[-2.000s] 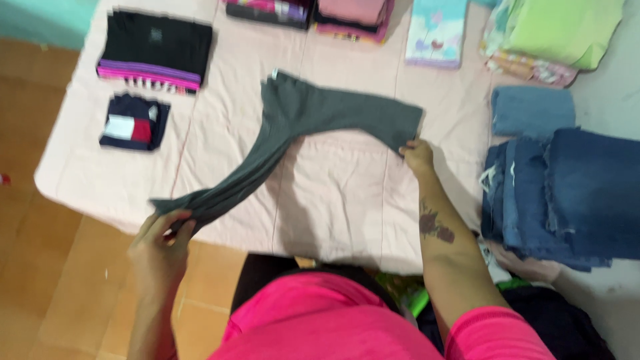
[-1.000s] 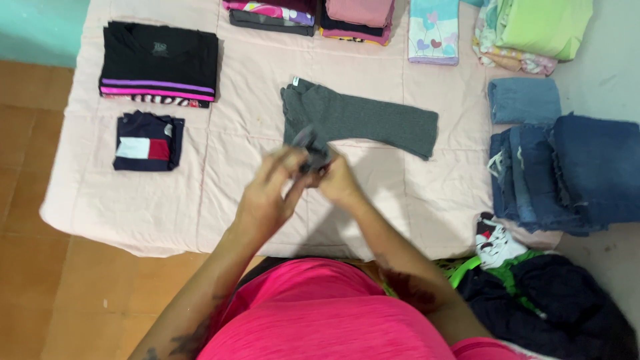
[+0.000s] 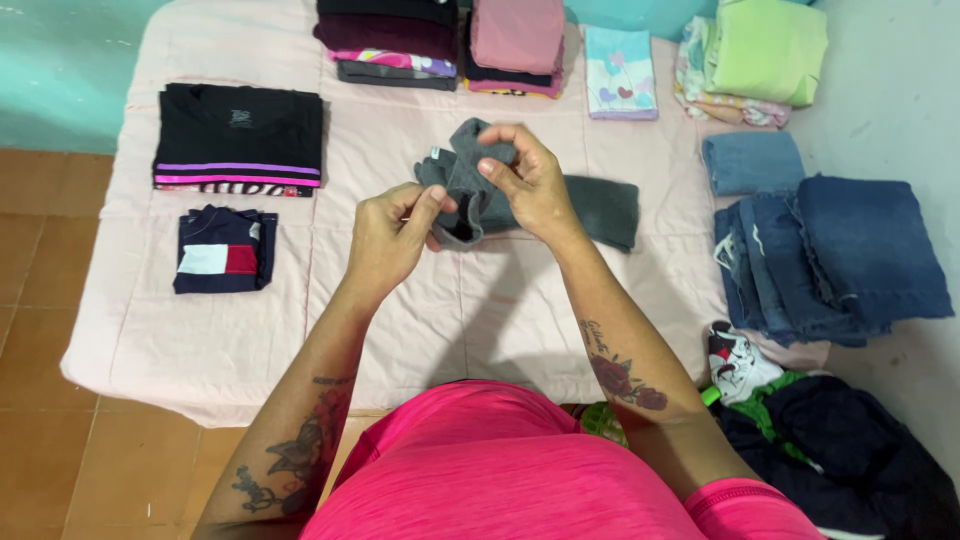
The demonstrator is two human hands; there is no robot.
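Dark grey leggings or pants (image 3: 600,206) lie on a pale pink quilt (image 3: 390,315), one leg flat and pointing right. The other leg is lifted and bunched between my hands. My left hand (image 3: 394,232) pinches the rim of its open end, where a dark inside shows. My right hand (image 3: 529,180) grips the bunched grey cloth a little higher and to the right. A small white tag shows near the waist part, just above my left hand.
Folded black shirts (image 3: 240,135) and a navy folded garment (image 3: 221,255) lie left. Behind are folded stacks (image 3: 397,41), pink clothes (image 3: 517,37) and a heart-print cloth (image 3: 622,75). Green cloth (image 3: 769,52), folded jeans (image 3: 870,247) and a dark clothes pile (image 3: 840,450) are right.
The grey garment was stretched wide between both hands two seconds ago. Now one leg lies flat and my hands have come together at the other, bunched leg.
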